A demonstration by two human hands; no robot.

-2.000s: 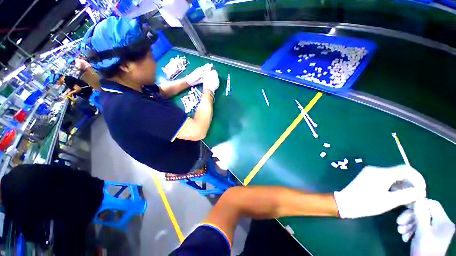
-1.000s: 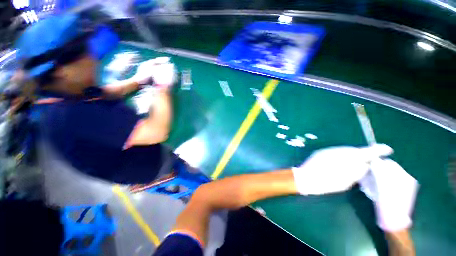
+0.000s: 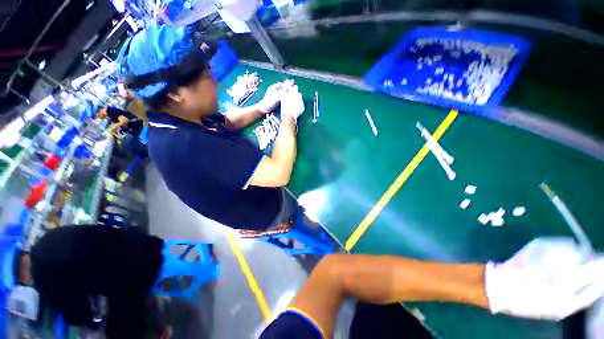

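My left hand (image 3: 546, 278), in a white glove, reaches to the right edge. Its fingers are blurred and partly cut off. A slim white stick-like lead (image 3: 566, 213) with a yellowish tip runs down to behind this hand; whether the fingers grip it cannot be told. A blurred pale patch in the bottom right corner looks like part of my right hand (image 3: 595, 323), mostly out of the picture. Several small white blocks (image 3: 495, 217) lie on the green bench (image 3: 397, 228) left of the lead. White sticks (image 3: 437, 151) lie across the yellow line.
A blue tray (image 3: 381, 76) holding many white pieces sits beyond the metal rail (image 3: 550, 129). A seated person in a blue cap (image 3: 212, 165) works at left with white gloves, beside piles of white sticks (image 3: 244, 89). A blue stool (image 3: 189, 268) stands lower left.
The view swung right, then back left, so my hands now sit at the right edge. My right hand, clearly visible before, is almost out of the picture. The bench items look unchanged.
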